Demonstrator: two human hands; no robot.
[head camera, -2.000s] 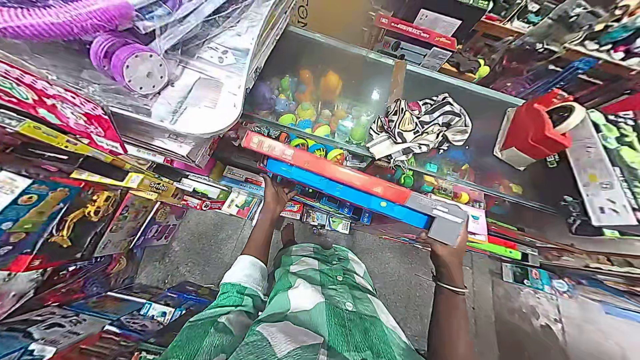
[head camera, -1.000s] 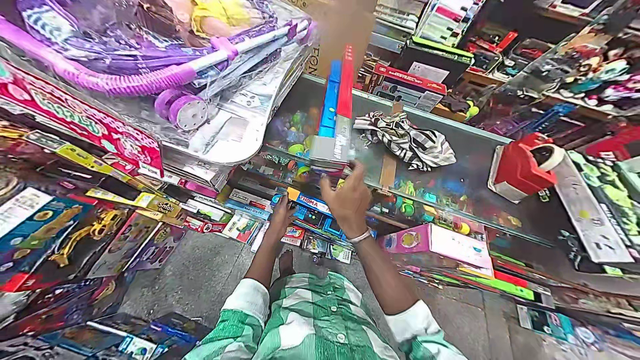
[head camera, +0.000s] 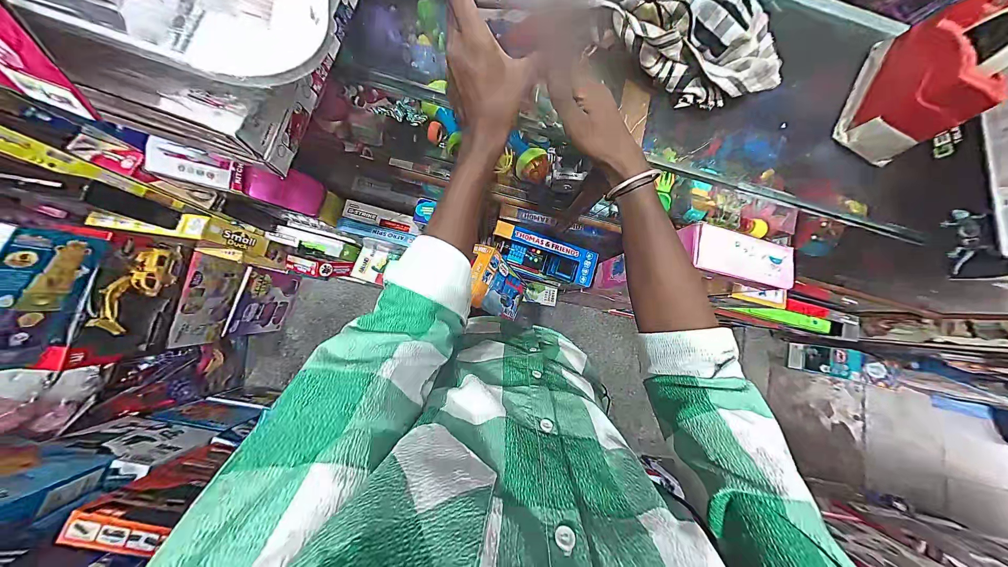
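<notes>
Both my hands are raised over the glass display counter at the top of the view. My left hand (head camera: 488, 79) has its fingers up, cut off by the frame edge. Beside it, my right hand (head camera: 583, 102) is blurred around the fingers, so what either hand holds cannot be told. Just right of them lies a crumpled black-and-white striped cloth (head camera: 701, 47) on the glass. Small colourful toys show through the counter. Below my hands stand a blue boxed toy (head camera: 549, 256) and an orange and blue box (head camera: 496, 282).
Stacked toy boxes (head camera: 213, 232) line the left. At the upper right sits a red and white tape dispenser (head camera: 917, 79). A pink box (head camera: 736, 256) rests by the counter's front edge. A large plastic-wrapped package (head camera: 228, 39) overhangs at upper left. Grey floor (head camera: 315, 331) shows beside my body.
The red and blue long boxes, held across in both hands two seconds ago and upright over the counter one second ago, are not visible now. Both hands have moved up over the counter. The view has shifted down.
</notes>
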